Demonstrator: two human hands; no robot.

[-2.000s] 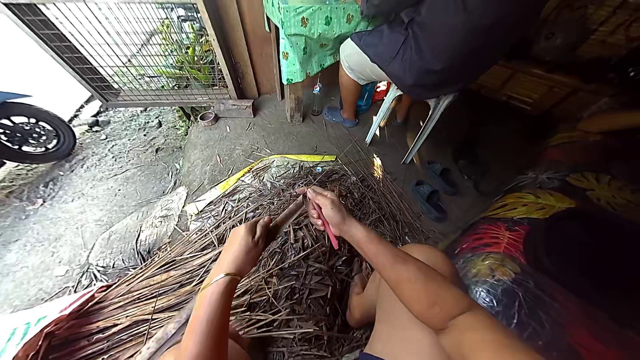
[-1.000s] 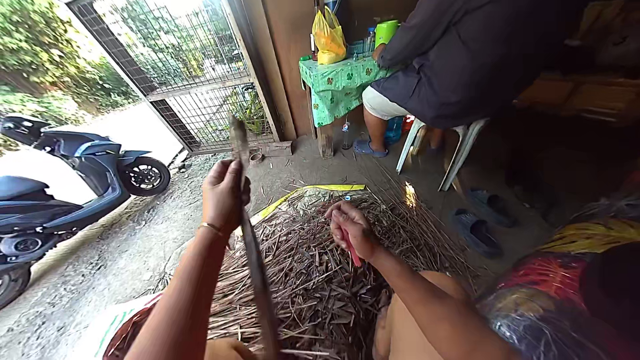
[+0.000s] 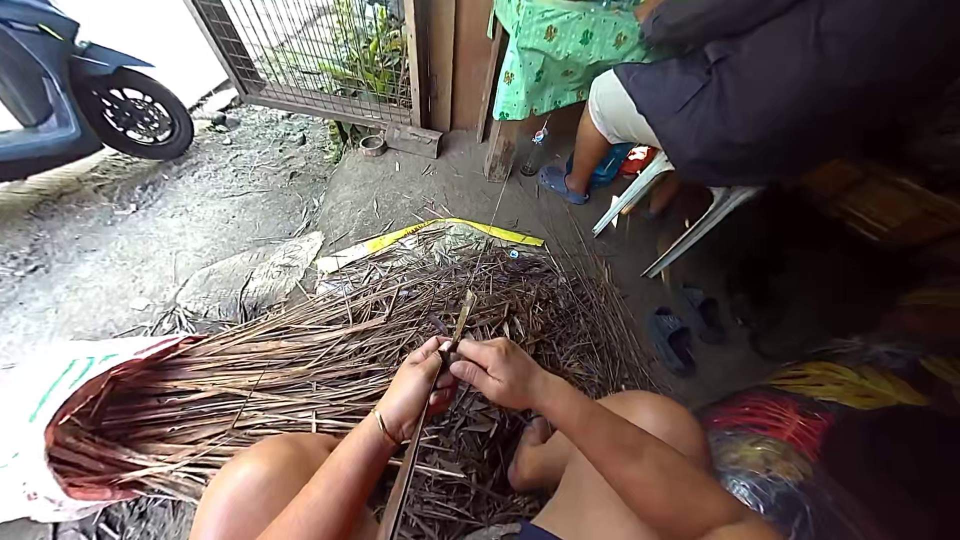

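Note:
My left hand (image 3: 420, 386), with a bangle at the wrist, is closed on a long brown dried leaf strip (image 3: 405, 472). The strip runs from the bottom edge up through the hand, and a paler end rises above the fingers. Touching it from the right, my right hand (image 3: 499, 371) has its fingers curled near the strip; whether it grips the strip or a tool is hidden. Both hands are close together over a heap of dry leaf scraps (image 3: 480, 457). Long dried strips (image 3: 285, 375) lie to the left, their ends inside a white sack (image 3: 82, 375).
A person (image 3: 750, 90) sits on a white plastic chair (image 3: 634, 191) beside a table with a green cloth (image 3: 555, 52). Yellow tape (image 3: 390, 238) lies behind the heap. Slippers (image 3: 671, 341) are on the ground at right, above plastic-wrapped bundles (image 3: 772, 457). A scooter (image 3: 60, 97) stands at upper left.
My left hand, raised with a long strip one second ago, has come down beside my right hand. The red-handled thing seen earlier in my right hand no longer shows. The view has tilted down.

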